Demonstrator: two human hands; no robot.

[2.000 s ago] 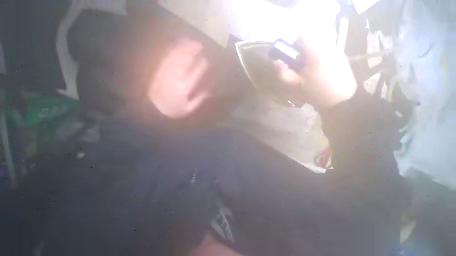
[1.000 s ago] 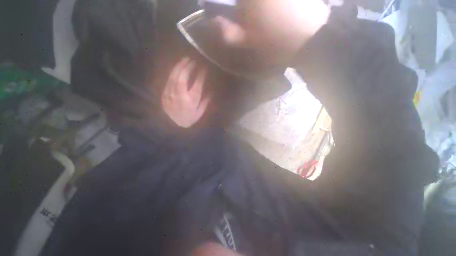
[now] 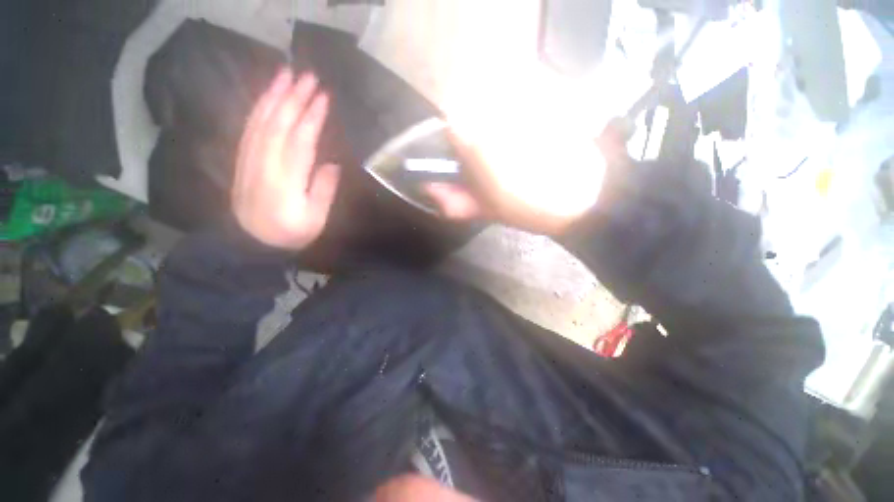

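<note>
A black garment piece (image 3: 196,108) lies on the pale table (image 3: 520,270). My left hand (image 3: 286,162) rests flat on it, fingers extended and thumb apart, holding nothing. My right hand (image 3: 524,167), partly washed out by glare, grips the steam iron (image 3: 402,162). The iron's pointed metal tip faces left and rests on or just over the black garment, to the right of my left hand. Glare hides most of the iron's rear and handle.
Red-handled shears (image 3: 614,339) lie at the table's near edge. A green bag (image 3: 64,208) is low at the left, among cluttered items. Bright, washed-out white surfaces and dark objects are at the right. Dark cloth is at the far left.
The right hand and iron have come lower in the picture, with the tip clearer. The left hand has shifted left and its fingers now show extended. The view has moved and is sharper.
</note>
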